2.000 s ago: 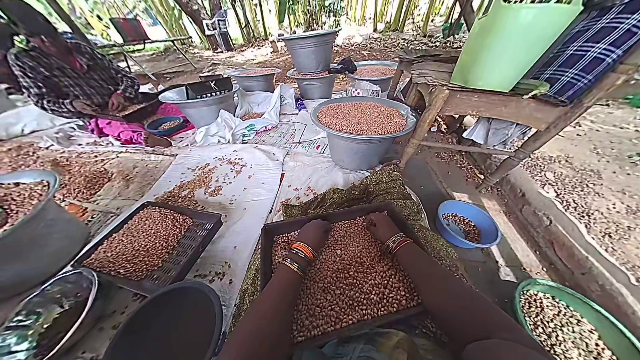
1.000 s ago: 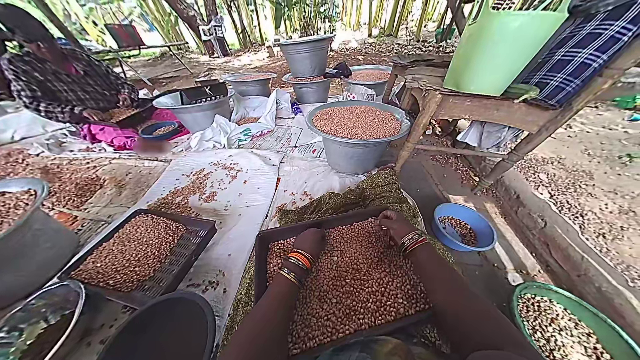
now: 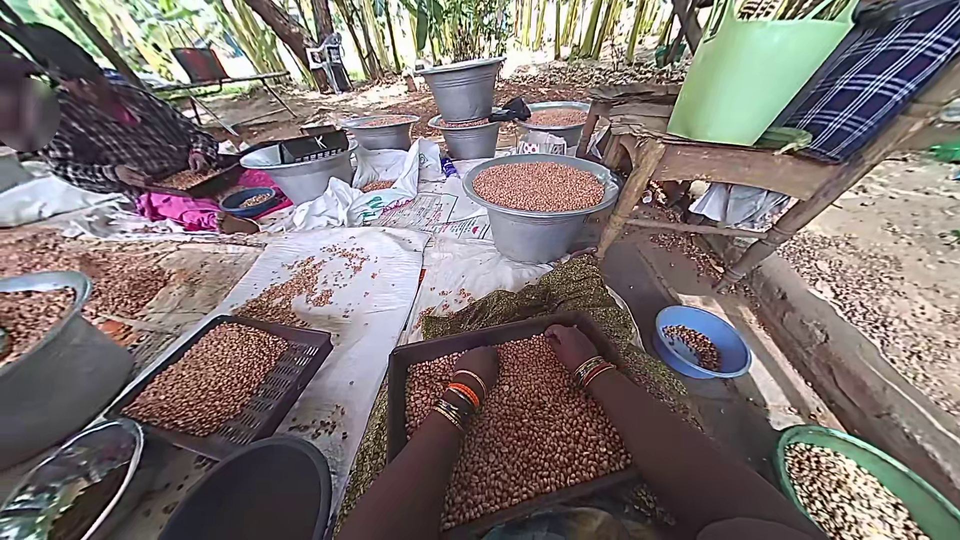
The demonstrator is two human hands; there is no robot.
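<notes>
A dark rectangular plastic tray (image 3: 397, 390) full of reddish-brown nuts or seeds (image 3: 536, 435) lies low in front of me, on a patterned olive cloth (image 3: 577, 292). My left hand (image 3: 478, 365) rests on the contents in the upper left part of the tray, fingers down; its fingertips are hidden. My right hand (image 3: 570, 346) is at the tray's far edge, fingers bent over the contents; whether it pinches anything cannot be told. Both wrists wear bangles. A second slatted tray (image 3: 300, 367) with the same contents stands to the left.
A full metal tub (image 3: 529, 225) stands ahead. At right are a wooden chair (image 3: 742, 169), a blue basin (image 3: 731, 360) and a green basin (image 3: 795, 450). Bottom left are a dark bowl (image 3: 247, 487) and a metal tub (image 3: 52, 390). A person (image 3: 127, 142) sits back left.
My left hand has moved slightly on the contents, and my right hand stays near the far edge with its fingers differently bent.
</notes>
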